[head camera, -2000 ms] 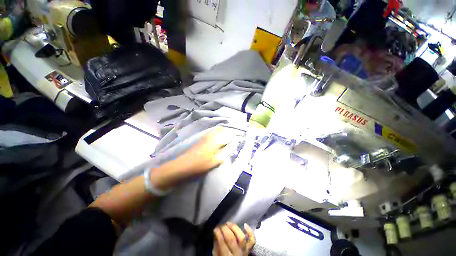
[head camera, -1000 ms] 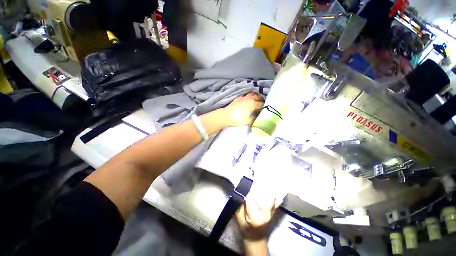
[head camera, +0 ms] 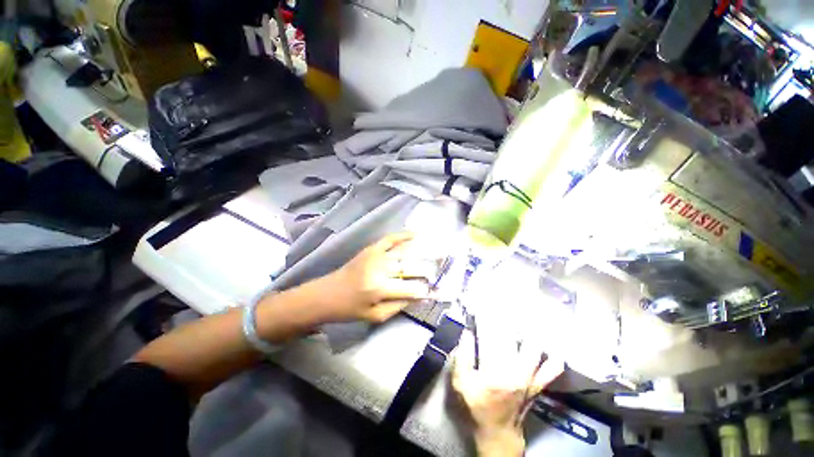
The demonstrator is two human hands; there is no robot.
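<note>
A grey cloth piece runs to the needle area, where the lamp glare washes out detail. My left hand lies on its edge with fingers spread towards the presser foot; a firm grip cannot be made out. My right hand is right of the tape, fingers pointing at the foot, partly washed out; what lies under it is unclear. The black binding tape runs up through a small metal guide towards the foot. The white machine head stands on the right.
Sewn grey pieces with black bands are heaped behind the machine. A black bag lies beyond the table. Dark snips lie at the lower right, near pale thread cones. Grey cloth hangs at my lap.
My left hand has come back from the heap behind the machine to the cloth before the foot. My right hand has moved right and slightly forward. The view has shifted a little.
</note>
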